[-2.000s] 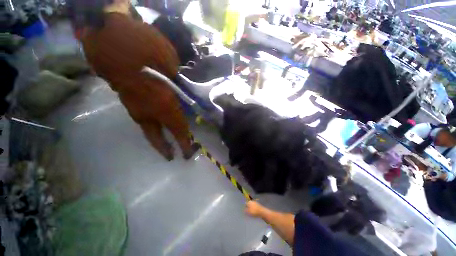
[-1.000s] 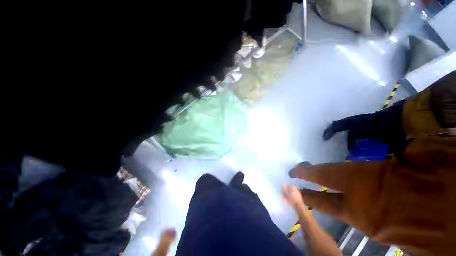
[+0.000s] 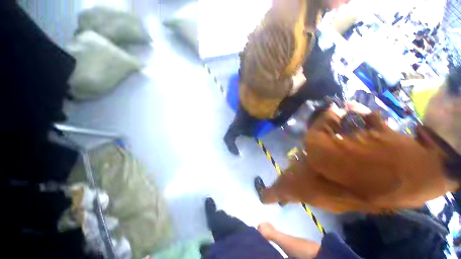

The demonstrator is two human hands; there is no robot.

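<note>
My right hand (image 3: 267, 231) is at the bottom, blurred, beside my dark trouser leg. No object shows clearly in it, and I cannot tell how its fingers lie. A short white band (image 3: 278, 249) shows just below that forearm; I cannot tell what it is. My left hand is not clearly in view. A person in brown-orange clothes (image 3: 364, 164) stands close on the right. No garment piece is seen in my hands.
Olive-beige sacks (image 3: 101, 68) lie upper left; another sack (image 3: 129, 197) is behind a metal rail (image 3: 93, 177). Dark material (image 3: 30, 116) fills the left edge. A second person (image 3: 268, 66) bends near something blue (image 3: 233, 93). Yellow-black tape (image 3: 270, 157) crosses the grey floor.
The view has swung towards the right-hand side of the aisle. The person in brown now appears nearer the centre, and the second person's head is visible. My left hand has dropped from clear view.
</note>
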